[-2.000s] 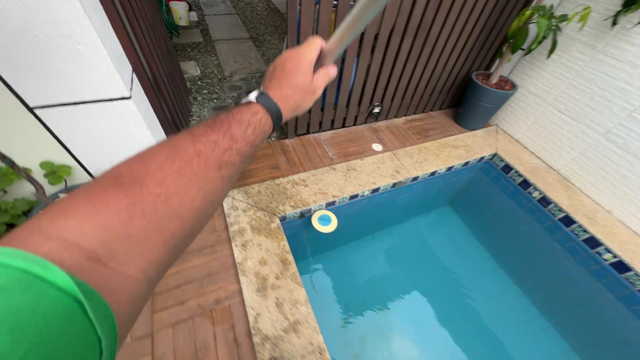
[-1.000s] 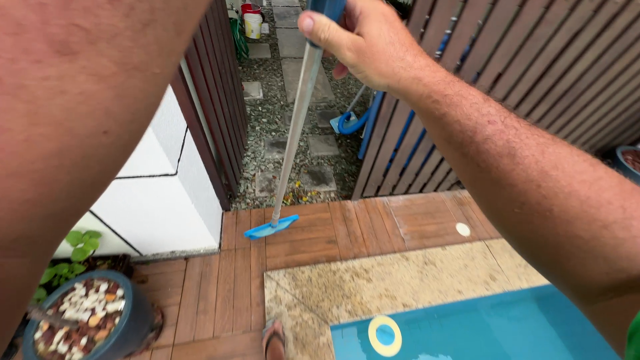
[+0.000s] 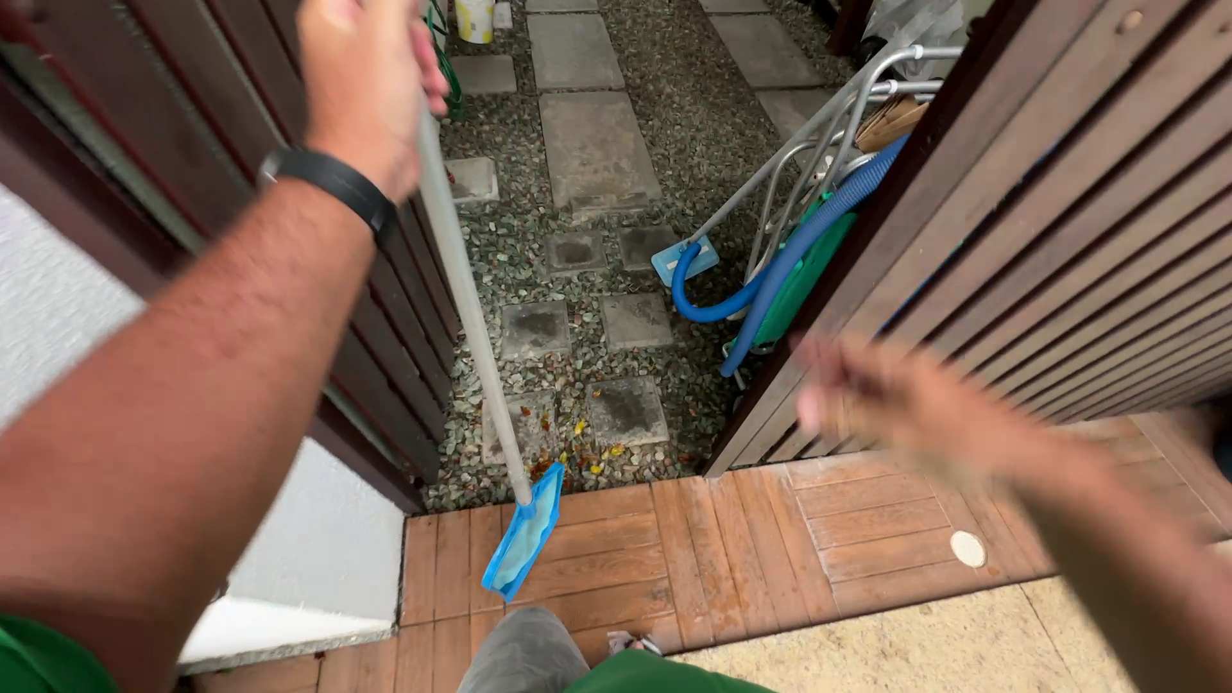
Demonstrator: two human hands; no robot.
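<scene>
My left hand (image 3: 361, 91), with a black band on its wrist, grips the upper part of a grey metal pole (image 3: 469, 298). At the pole's lower end a blue pool leaf skimmer (image 3: 525, 534) with a pale mesh is at the wood-look deck, just in front of my knee. My right hand (image 3: 857, 395) is blurred and off the pole, in front of the edge of the brown slatted gate (image 3: 972, 241). Its fingers cannot be made out clearly.
Past the gate opening lie gravel and stone pavers (image 3: 592, 149). Behind the gate are a blue hose (image 3: 808, 250), a metal frame (image 3: 857, 96) and a flat light-blue tool head (image 3: 685, 260). A white wall corner (image 3: 308, 549) stands left. Pale stone coping (image 3: 866, 640) lies lower right.
The view has swung from the pool to the gate opening. My right hand, on the pole's blue upper end one second ago, is now off it. The skimmer head has turned.
</scene>
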